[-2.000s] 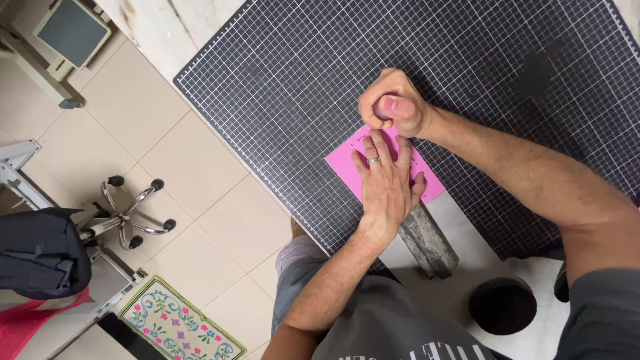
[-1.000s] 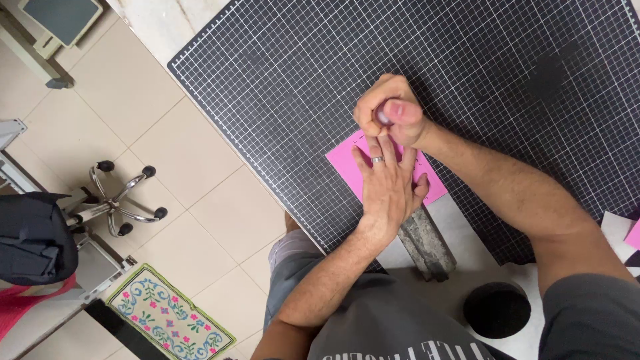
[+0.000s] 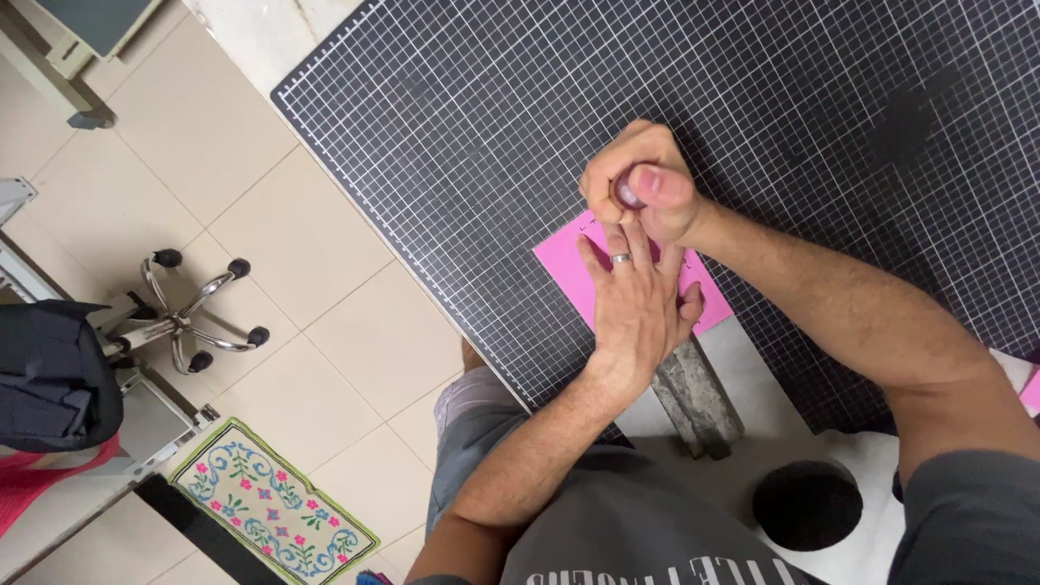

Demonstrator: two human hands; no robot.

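My left hand [image 3: 638, 296] lies palm down with its fingers spread on a pink sheet [image 3: 565, 264] that bears small dark marks. It wears a ring. Just beyond its fingertips my right hand [image 3: 642, 183] is closed in a fist around a round-ended handle [image 3: 628, 192], held upright with the thumb over the top; the tool's lower part is hidden. Under the sheet's near edge is white material [image 3: 751, 382]. A worn grey metal bar [image 3: 699, 398] extends from beneath my left hand toward my body.
A black gridded cutting mat [image 3: 455, 122] covers much of the table. A round black object [image 3: 807, 505] lies near my body. More pink material [image 3: 1032, 394] is at the right edge. On the floor at left are a wheeled chair base [image 3: 179, 321] and a floral mat [image 3: 272, 504].
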